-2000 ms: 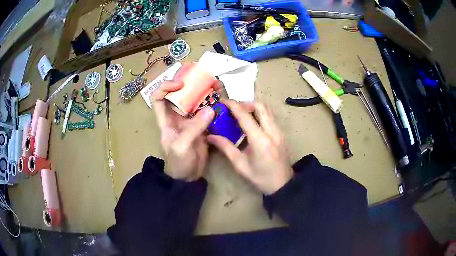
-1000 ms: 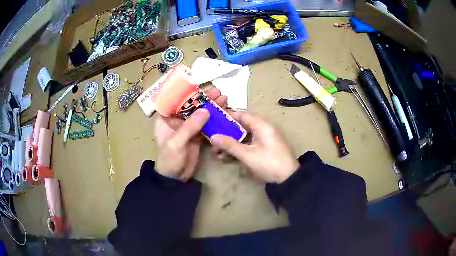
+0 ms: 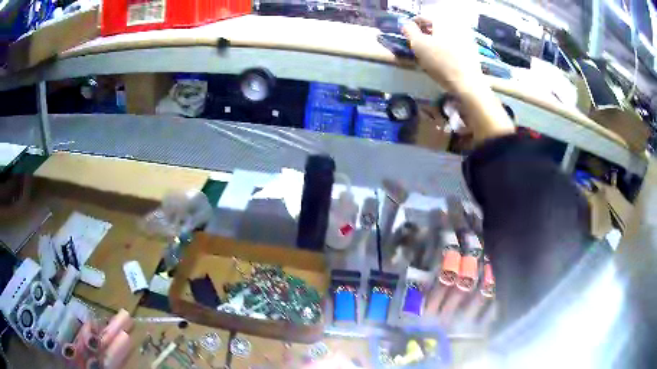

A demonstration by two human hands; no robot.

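Observation:
My right hand point(image 3: 439, 54) is raised at the top, over the upper shelf point(image 3: 317, 59). Its fingertips are at small dark items there; glare and blur hide whether it grips one. My left hand is not clearly in view. A blurred pinkish shape point(image 3: 347, 360) is cut off by the bottom edge; I cannot tell whether it is fan or hand. Two bright blue blocks point(image 3: 346, 299) and a purple one point(image 3: 413, 300) lie at the back of the bench. Pink fans point(image 3: 451, 267) stand right of them.
A cardboard box point(image 3: 252, 324) holds green circuit scraps. The blue parts tray point(image 3: 443, 353) is at the bottom edge. A dark cylinder point(image 3: 315, 205) stands behind. More pink fans point(image 3: 115, 339) are lower left. A red bin point(image 3: 176, 13) sits on the shelf.
The view has swung up from the bench to the shelf. My right hand has left the opened fan and its purple battery and reached up. The tools have gone out of view.

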